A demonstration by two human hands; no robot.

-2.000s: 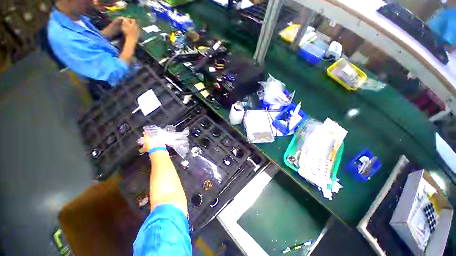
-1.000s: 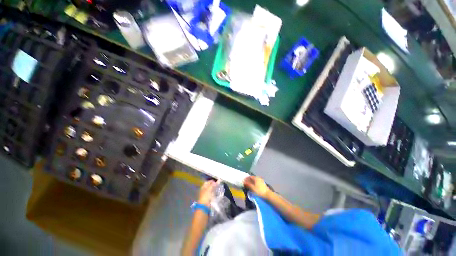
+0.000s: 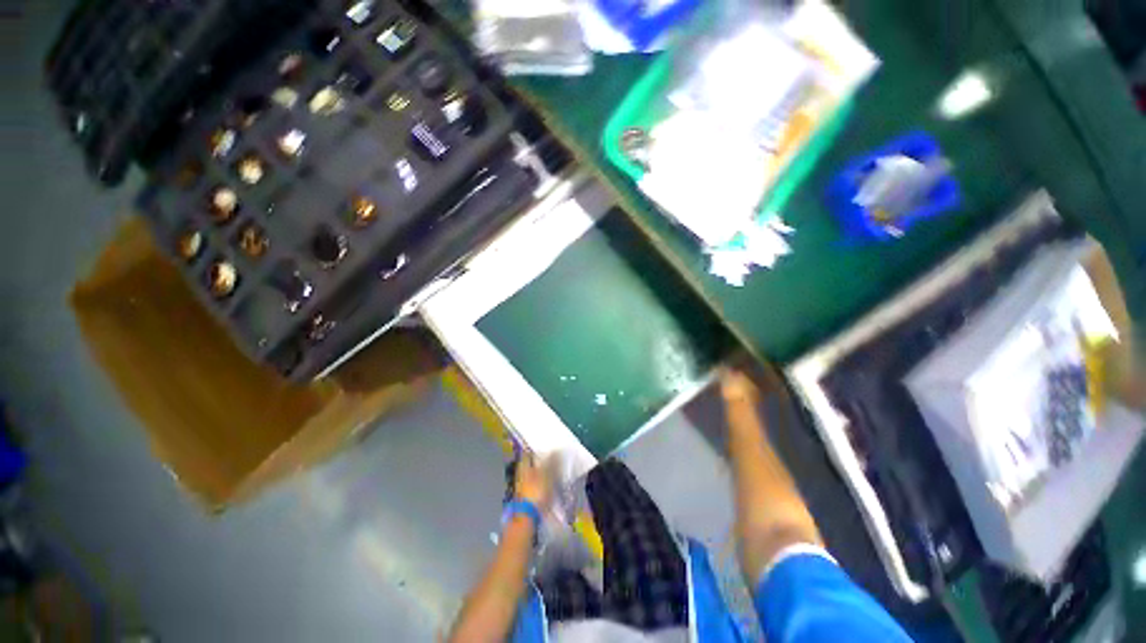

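Note:
A green-topped board with a broad white frame (image 3: 515, 396) lies in front of me, tilted in view, with small white scraps on its green panel. My left hand (image 3: 530, 484) is at its near corner, closed on a crinkly clear plastic bag (image 3: 568, 467), which is blurred. My right hand (image 3: 736, 387) touches or is very close to the board's right edge; its fingers are blurred and their grip cannot be made out. A black compartment tray (image 3: 346, 163) with round parts in its pockets lies left of the board.
An open brown carton (image 3: 189, 377) stands on the grey floor at left. On the green bench are a green basket (image 3: 618, 138) with papers, a blue bin (image 3: 848, 207) with small pieces, and an open carton (image 3: 987, 484) on a white-edged black tray (image 3: 867, 471) at right.
My left hand moved from over the black trays to the board with the bag. My right hand came into view at the board's front edge, then moved to its right edge. The view turned and shifted.

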